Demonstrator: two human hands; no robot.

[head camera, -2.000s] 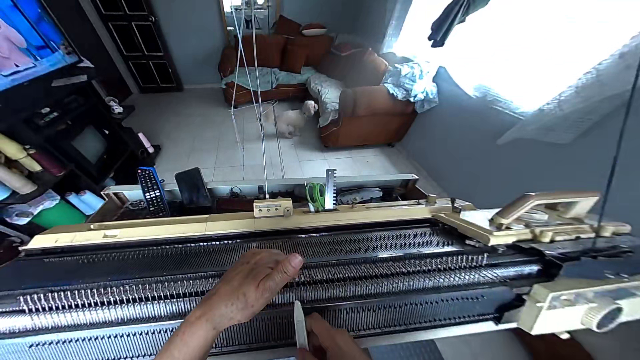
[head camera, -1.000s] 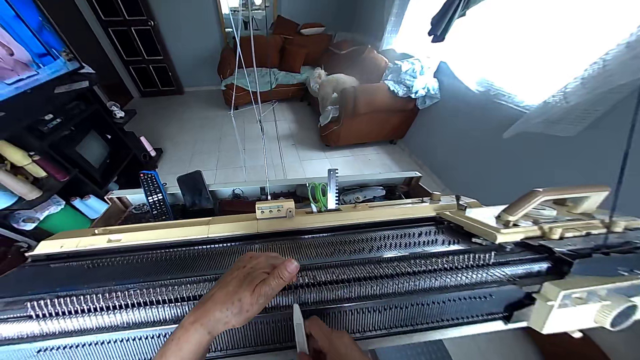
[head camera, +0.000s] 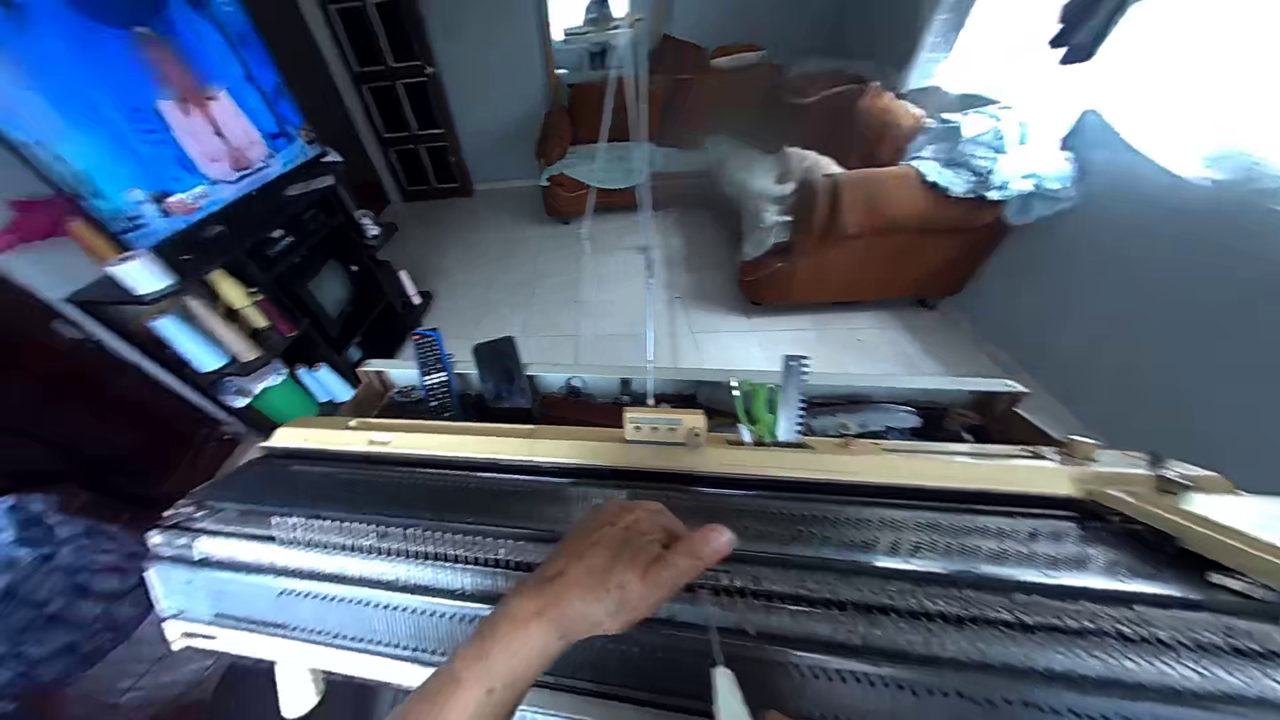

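A knitting machine [head camera: 400, 500] with metal needle beds spans the lower view, its rows of needles running left to right. My left hand [head camera: 630, 570] rests over the beds near the middle, thumb pointing right; what lies under its fingers is hidden. My right hand [head camera: 775, 715] shows only as a fingertip at the bottom edge, beside the white handle of a thin metal-tipped hand tool [head camera: 728, 692]. The tool's tip points up at the needles, right of my left hand. The view is somewhat blurred.
Behind the machine, a tray holds a remote control [head camera: 436, 372], a mobile phone [head camera: 502, 372], green-handled scissors [head camera: 760, 410] and a toothed metal comb [head camera: 792, 398]. A small row counter [head camera: 664, 426] sits on the rear rail. Yarn cones [head camera: 188, 342] stand on a shelf at left.
The view has swung to the left. My right hand has dropped mostly out of view. A white dog, on the floor two seconds ago, was on the sofa one second ago.
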